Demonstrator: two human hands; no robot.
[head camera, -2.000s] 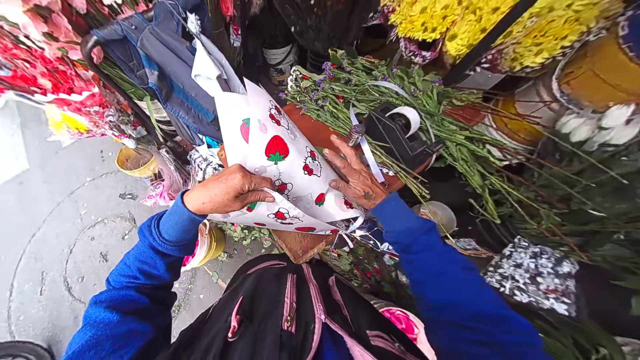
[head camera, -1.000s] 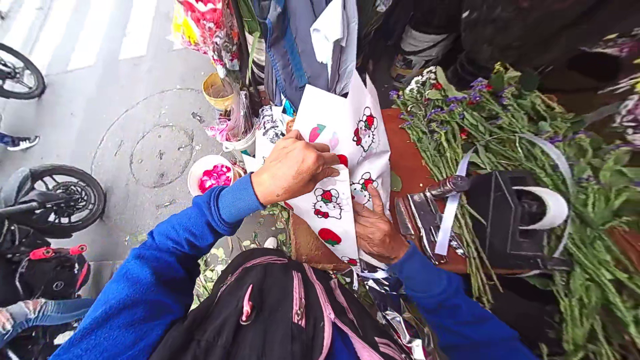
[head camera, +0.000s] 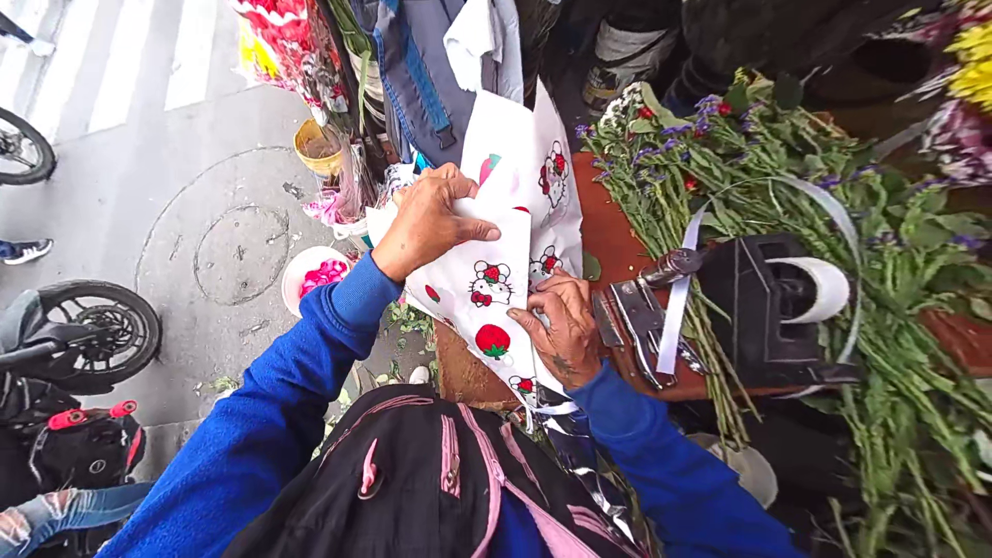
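Note:
White wrapping paper (head camera: 496, 256) printed with cartoon cats and strawberries stands folded into a cone in front of my chest, its narrow lower end tied with white ribbon. My left hand (head camera: 435, 221) grips the upper left edge of the paper between thumb and fingers. Lower on the right side, my right hand (head camera: 563, 329) holds the paper's overlapping edge. Just right of that hand, a stapler (head camera: 643, 333) and other metal tools lie on the reddish-brown table (head camera: 604, 225). A black tape dispenser (head camera: 763, 302) with a white roll sits beyond them. What the cone contains is hidden.
Cut green stems with purple flowers (head camera: 697, 155) cover the table's right side. At left are a white bucket of pink petals (head camera: 319, 277), a yellow bucket (head camera: 319, 151) and a motorcycle wheel (head camera: 105, 333). A blue-grey garment (head camera: 430, 77) hangs beyond the paper. A person's jeans leg (head camera: 66, 515) shows lower left.
The view has turned toward the street at left. Both hands remain on the paper; my left hand has moved from a lower left edge up to the upper left edge.

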